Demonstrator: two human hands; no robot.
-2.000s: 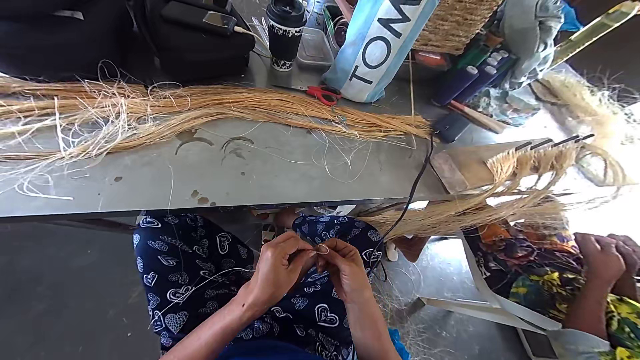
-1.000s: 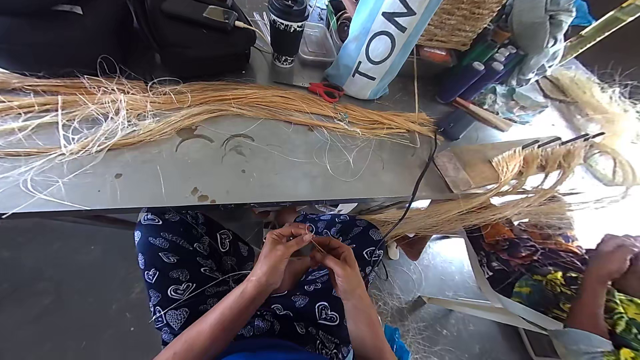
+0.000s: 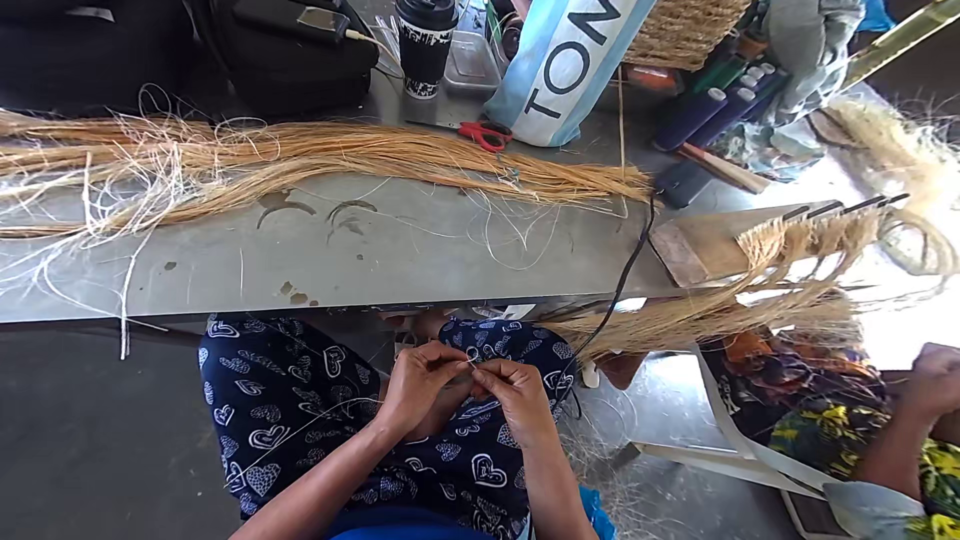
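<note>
Over my lap, my left hand (image 3: 420, 382) and my right hand (image 3: 516, 390) meet at the fingertips. Between them they pinch a thin pale fibre strand (image 3: 471, 360), which makes a small curve there. A long pale end (image 3: 300, 429) trails from my left hand down across the patterned trousers. How the strand is crossed or tied at the fingertips is too small to tell. On the table (image 3: 420, 255) beyond my hands lies a long bundle of tan fibres (image 3: 360, 146), with paler loose strands tangled at its left part.
Red-handled scissors (image 3: 486, 135) lie behind the bundle, near a lidded cup (image 3: 426, 52) and a blue-white bag (image 3: 562, 67). A wooden block (image 3: 697, 247) with dark prongs holds fibre hanks (image 3: 795, 240) at the right. A black cord (image 3: 626, 270) hangs over the table edge. A person's arm (image 3: 892, 442) is at the far right.
My hands stay over my lap with their fingertips close together; the fingers have shifted slightly around the strand. The other person's hand at the right has moved.
</note>
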